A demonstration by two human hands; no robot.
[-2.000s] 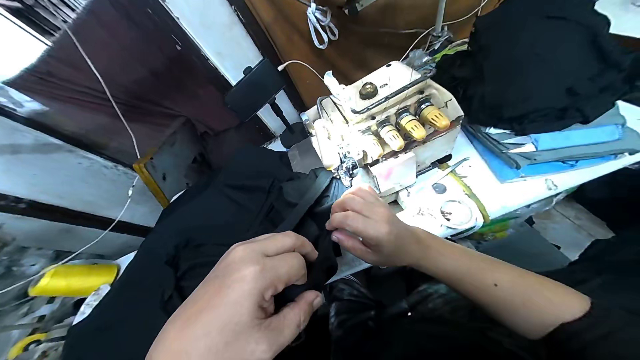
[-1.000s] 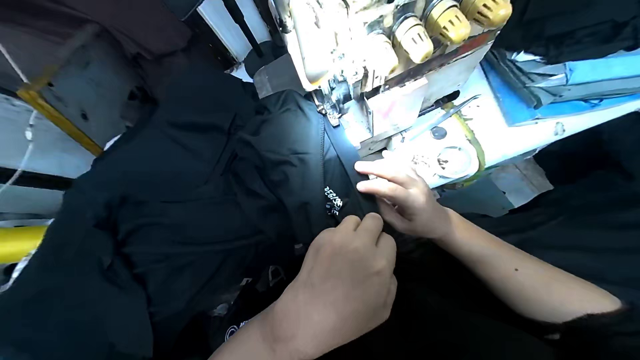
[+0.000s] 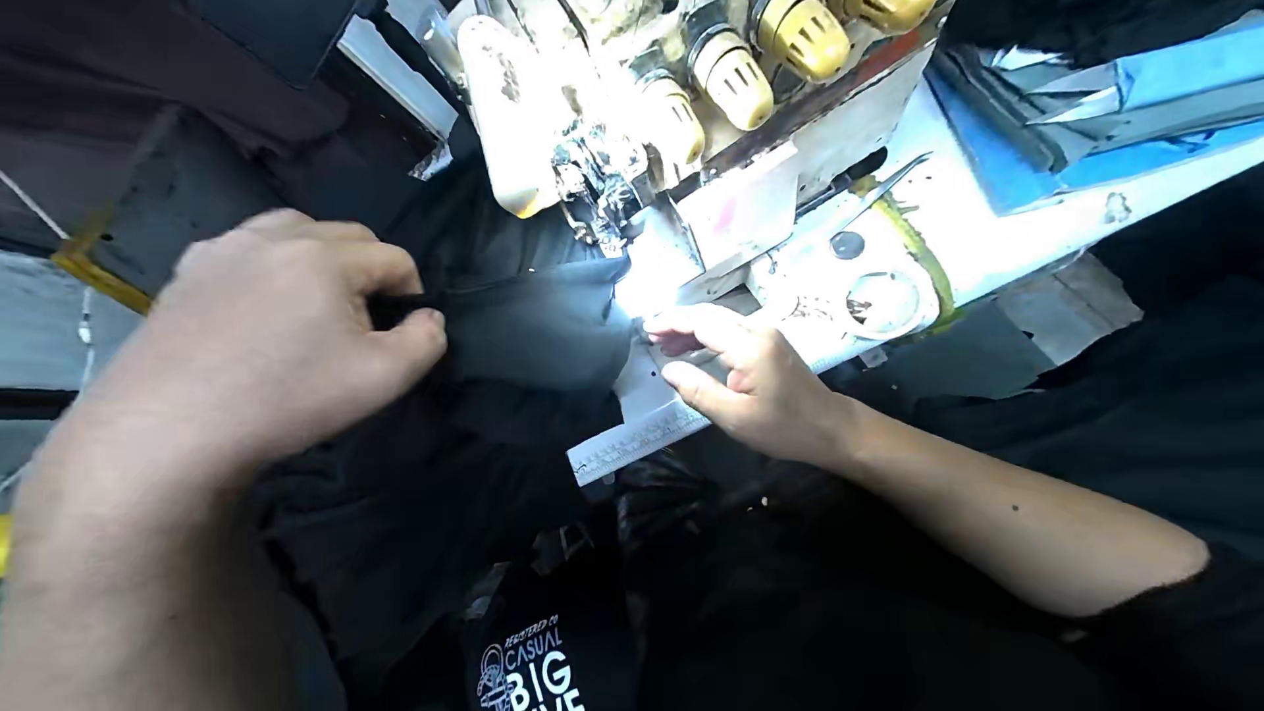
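Note:
My left hand (image 3: 296, 316), large at the left, is closed on the edge of a black cloth (image 3: 533, 326). The cloth stretches from it towards the presser foot area (image 3: 597, 183) of an overlock sewing machine (image 3: 731, 197), under a bright light. My right hand (image 3: 741, 380) lies by the cloth's right end, at the front edge of the machine bed, with thumb and forefinger apart; whether a fingertip touches the cloth is unclear. A ruler scale (image 3: 637, 439) runs along the table edge below that hand. More black fabric (image 3: 434, 484) hangs beneath the cloth.
Yellow tension knobs (image 3: 731, 79) line the machine's front. Tweezers (image 3: 889, 188) and a small round dish (image 3: 882, 304) lie on the white table to its right. Blue and grey folded material (image 3: 1116, 109) is stacked farther right. A yellow-edged panel (image 3: 104, 272) stands at the left.
My left hand has moved left, away from my right hand, holding the cloth. The cloth that lay across the bed a second ago now leaves the ruler scale exposed. The view has moved closer to the machine.

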